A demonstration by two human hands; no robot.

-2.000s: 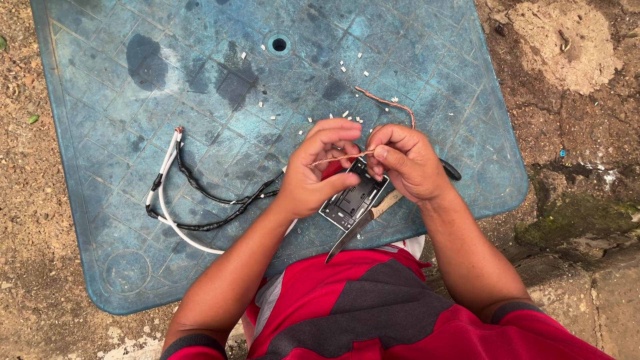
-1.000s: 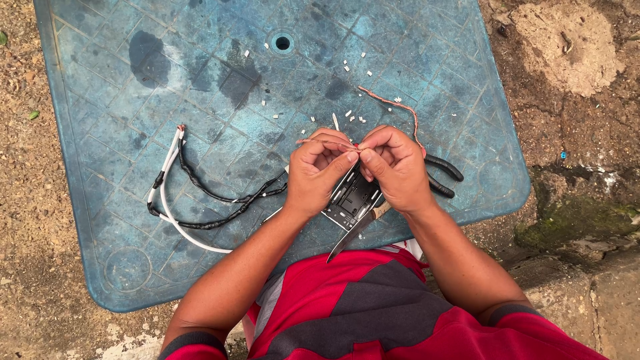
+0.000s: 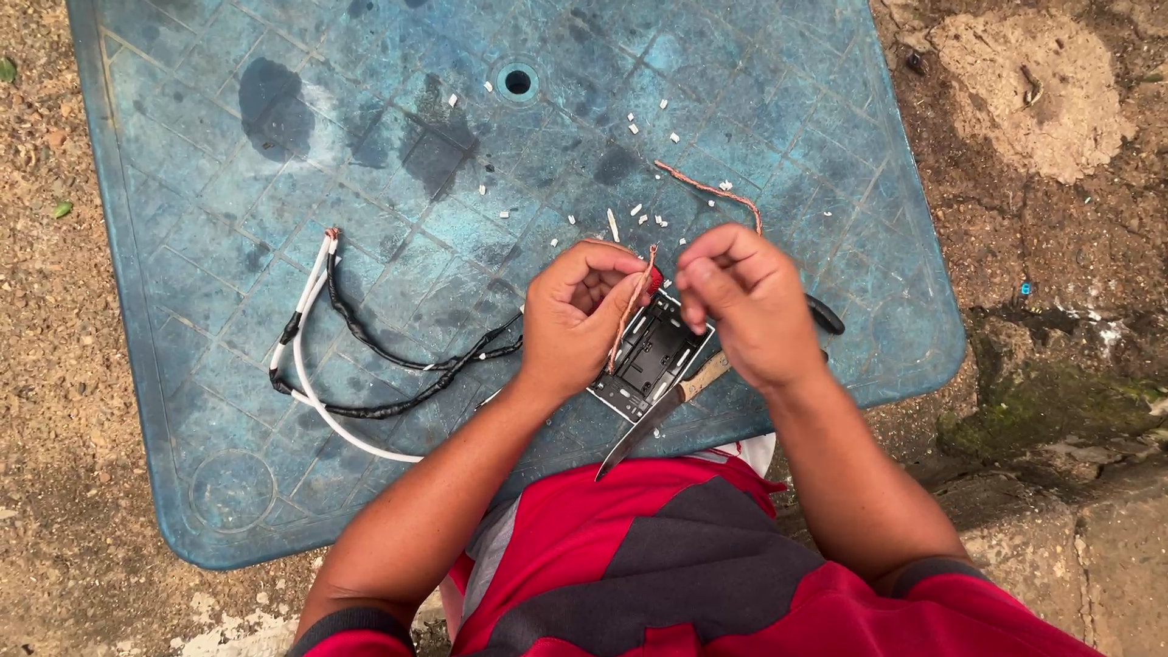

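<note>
My left hand [image 3: 584, 319] pinches a twisted strand of bare copper wire [image 3: 631, 308] between thumb and fingers; a small hook shows at its upper end. Just right of it, my right hand [image 3: 744, 306] is raised, slightly blurred, apart from the strand, its fingers curled; whether it holds anything is unclear. Below the hands lies a black plastic frame with a metal edge [image 3: 650, 356]. A knife [image 3: 646, 429] with a wooden handle rests across its lower corner, the blade tip over the table edge. A second copper strand [image 3: 712, 190] lies beyond my right hand.
A bundle of white and black-taped cable [image 3: 315, 401] curves over the left of the blue plastic table [image 3: 219, 301]. Black tool handles [image 3: 825, 314] stick out beside my right hand. Small white insulation bits [image 3: 636, 209] are scattered beyond my hands. A red object [image 3: 655, 279] is partly hidden.
My hands were together at the copper strand one second ago; now my right hand is apart from it. The strand, roughly level two seconds ago, now stands steeply in my left hand.
</note>
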